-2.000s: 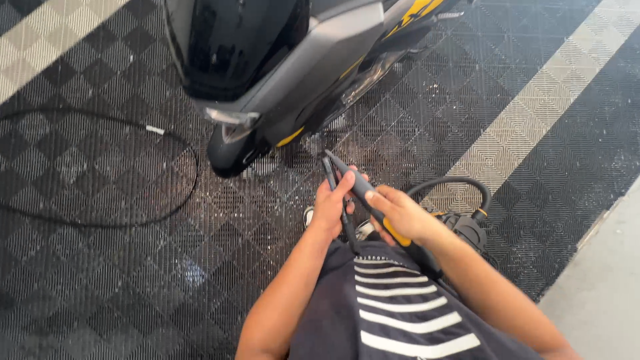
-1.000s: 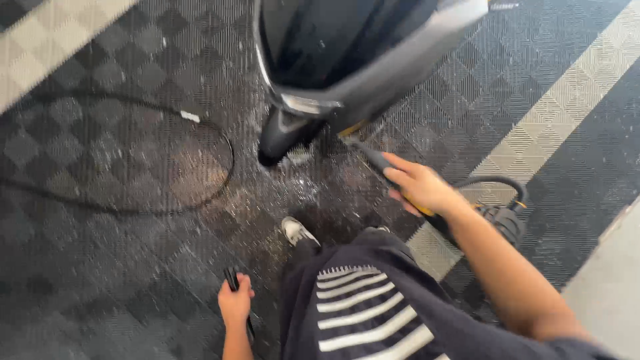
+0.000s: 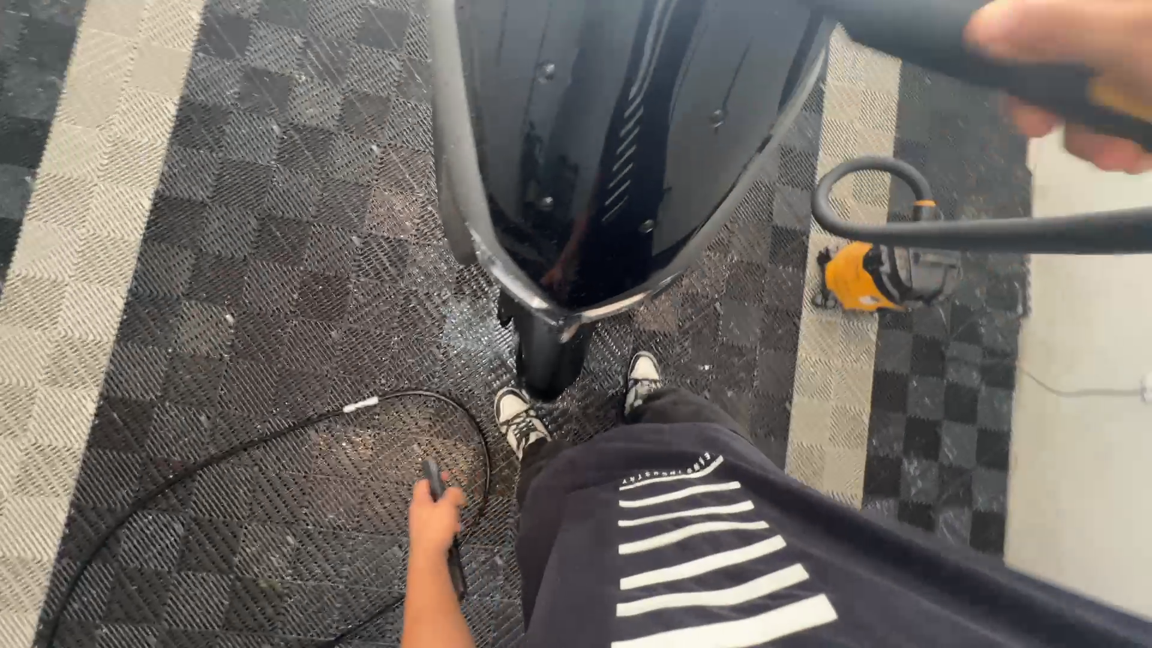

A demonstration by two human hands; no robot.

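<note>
My right hand, cut off by the top right corner, grips a dark handheld nozzle with yellow on its handle. The nozzle's near part lies over the right edge of the glossy dark front panel of a motor scooter. At lower left, my left hand is closed around a slim black handle, low beside my leg and apart from the scooter. The scooter's front fender points down between my shoes.
A yellow and black machine stands at right, with a thick grey hose looping near it. A thin black hose curves over the ribbed tile floor at left. My shoes flank the fender.
My hands, close together two seconds ago, are now far apart. My right hand has risen from the scooter's side to above its front panel. The view has shifted to face the scooter's front.
</note>
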